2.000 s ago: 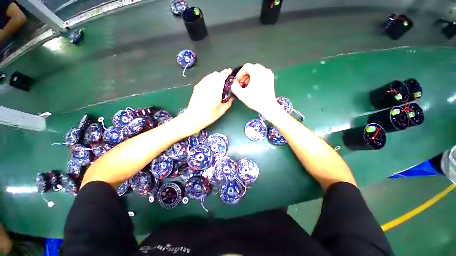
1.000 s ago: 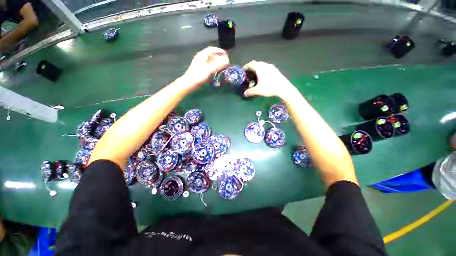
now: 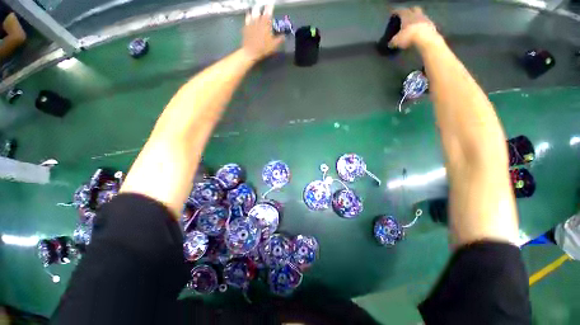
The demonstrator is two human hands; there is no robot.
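Observation:
My left hand (image 3: 259, 35) is at the far side of the conveyor, fingers spread, beside a small round board unit (image 3: 282, 25); it holds nothing that I can see. My right hand (image 3: 414, 28) is closed around a black housing (image 3: 390, 34) on the conveyor at the upper right. Another black housing (image 3: 307, 46) stands between my hands. A round board unit (image 3: 414, 84) with a pale lead lies below my right hand, beside the forearm. A heap of blue-white round board units (image 3: 242, 235) lies on the green bench, partly hidden by my left arm.
Loose round units (image 3: 348, 203) lie right of the heap, with one more (image 3: 388, 230) further right. Housings (image 3: 521, 183) lie partly behind my right forearm. The conveyor (image 3: 184, 76) carries further housings (image 3: 53, 103). A metal post (image 3: 25, 171) stands at left. A person's arm shows top left.
Both hands have moved apart and forward over the conveyor. The unit and dark part held between them are gone from there. A round unit now lies on the conveyor near my right forearm.

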